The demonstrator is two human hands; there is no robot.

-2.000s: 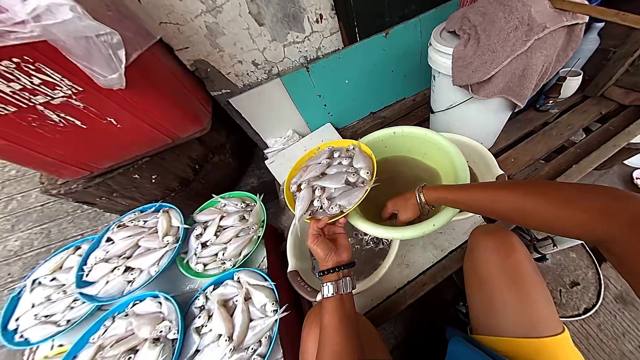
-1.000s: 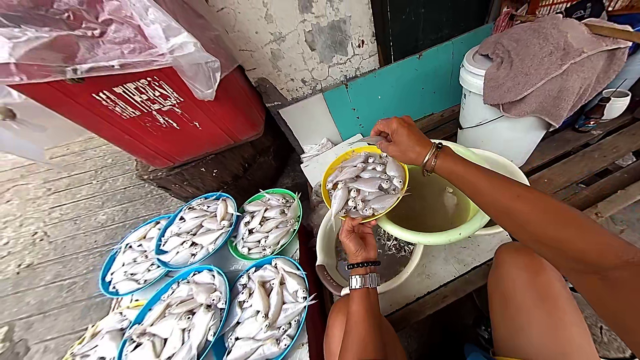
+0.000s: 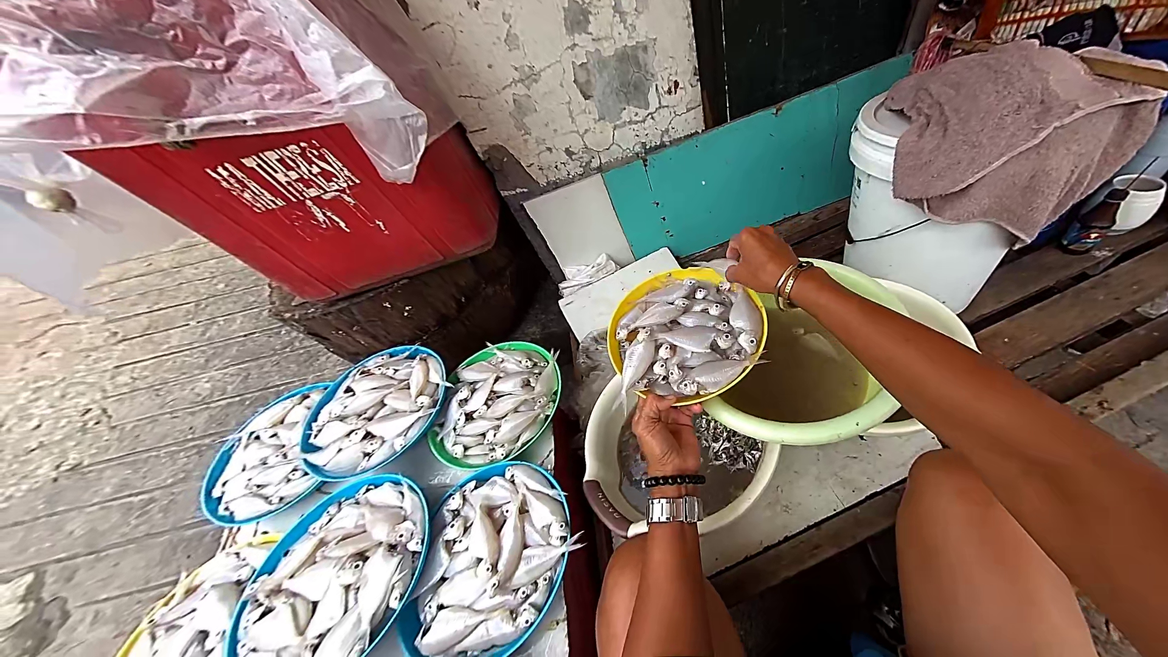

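My left hand (image 3: 667, 434) grips the near rim of a yellow plate (image 3: 691, 399) heaped with small silvery fish (image 3: 692, 338). At the plate's far right edge, the fingers of my right hand (image 3: 759, 260) are closed at a fish (image 3: 716, 266), which they partly hide. Beside the plate, under my right forearm, a pale green basin (image 3: 803, 432) holds murky water. Below the plate, a white basin (image 3: 606, 429) contains water and a dark, silvery heap of what look like small fish.
Blue plates (image 3: 427, 504) and a green plate (image 3: 553, 412) of fish stand at lower left. A red container (image 3: 301, 210) under plastic sheeting is behind them. A lidded white bucket (image 3: 922, 246) with a brown towel (image 3: 1013, 137) stands at right, near a white cup (image 3: 1139, 203).
My right hand has come up out of the green basin to the far edge of the yellow plate. My left hand has kept hold of the plate. The view has shifted left.
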